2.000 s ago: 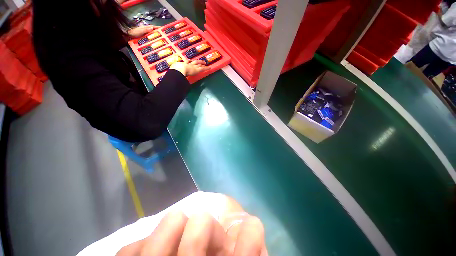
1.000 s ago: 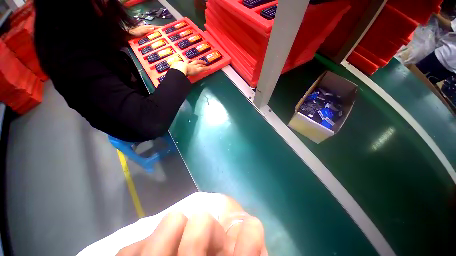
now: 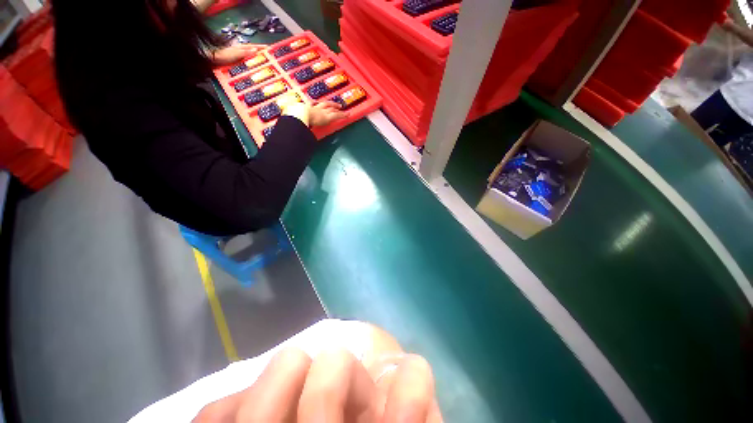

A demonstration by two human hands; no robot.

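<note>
My hands are together at the bottom edge, partly cut off. My left hand (image 3: 376, 339), with a white sleeve, is mostly hidden behind curled fingers that look like my right hand (image 3: 318, 387). A thin band shows near the knuckles. What the hands hold, if anything, cannot be seen. Ahead on the green bench (image 3: 396, 248), a red tray (image 3: 326, 125) holds several keypad phones (image 3: 329, 85) face up, with orange screens. Another person's two hands rest on it, well beyond mine.
A dark-sleeved person sits at left by a blue stool (image 3: 243, 263). A pale post (image 3: 462, 91) stands beside stacked red trays (image 3: 396, 74). An open carton (image 3: 520, 216) of blue and dark parts stands beyond the metal rail (image 3: 528, 285). More red trays are piled at far left and upper right.
My hands and the neighbour's tray have hardly moved. At the far upper right, another person in pale clothing has shifted position.
</note>
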